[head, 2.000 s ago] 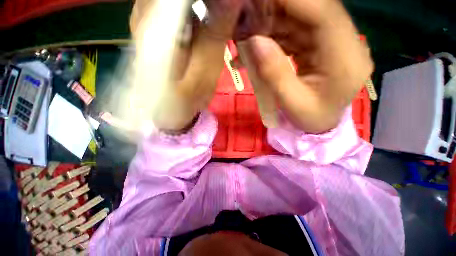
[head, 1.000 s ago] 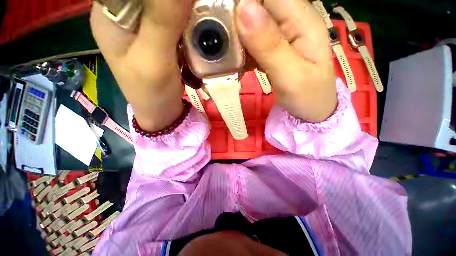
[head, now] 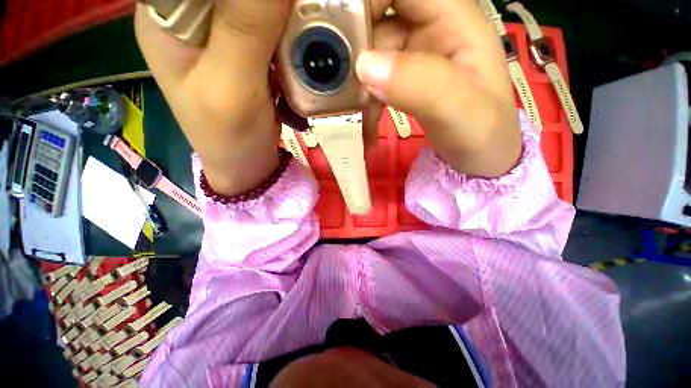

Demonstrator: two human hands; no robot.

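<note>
A rose-gold smartwatch [head: 322, 64] with a cream strap is held up close to the camera, its case back with the round dark sensor window facing me. My left hand [head: 220, 91] grips it from the left; folded cream strap parts also show at the top of this hand. My right hand [head: 447, 83] touches the watch's right edge with the thumb; its other fingers are bent and partly hidden behind the case. The strap hangs down over the red compartment tray [head: 390, 220]. Cream-strapped watches [head: 543, 53] lie on the tray's right side.
At left are a calculator [head: 49, 170] on a clipboard, a white paper slip [head: 114, 201], a dark pen [head: 154, 217] and a pink-strapped watch [head: 148, 173]. A full tray of cream-strapped watches [head: 106, 318] is at lower left. A white box machine [head: 635, 144] stands at right.
Both hands were blurred and higher at first; they now hold the watch steady with its back showing. Since one second ago, my right thumb has moved lower along the case edge.
</note>
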